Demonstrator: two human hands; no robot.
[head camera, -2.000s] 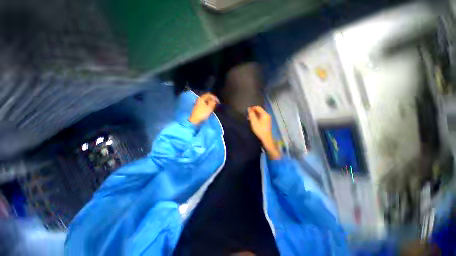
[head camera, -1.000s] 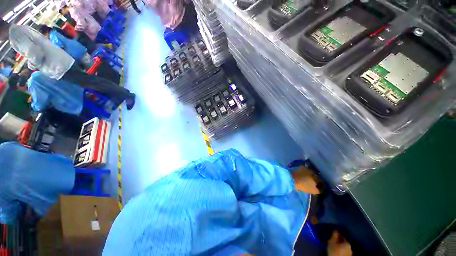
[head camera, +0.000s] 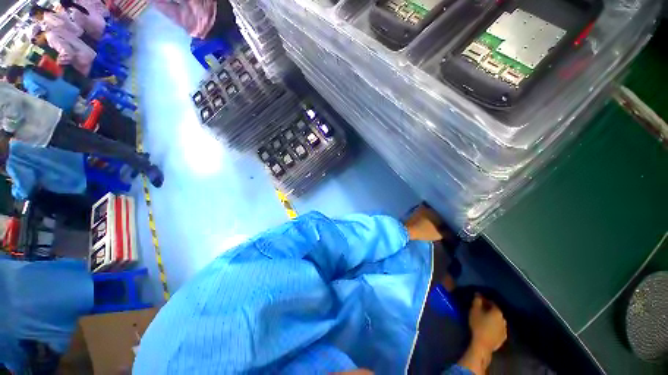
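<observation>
My left hand (head camera: 425, 223) is small, at the end of the blue sleeve, below the near corner of the tray stack. Its fingers are in shadow. My right hand (head camera: 488, 326) is low over my dark lap with curled fingers; I cannot tell whether it holds anything. Neither hand touches the trays in view. A tall stack of clear blister trays (head camera: 381, 106) stands at the upper right. In its top tray, a black phone half-assembly (head camera: 521, 42) lies with its green board and silver shield facing up. Part of another shows beside it.
The green bench (head camera: 568, 212) holds a round grey speckled dish (head camera: 650, 315) at the right edge. Black phone trays (head camera: 304, 157) stand stacked on the blue floor. A person in grey walks (head camera: 33, 117) at the left; others sit beyond. A cardboard box (head camera: 110, 340) is lower left.
The view has shifted, so the tray stack and floor trays sit further left and higher. More bench and the round dish show. My right hand and wrist show more fully.
</observation>
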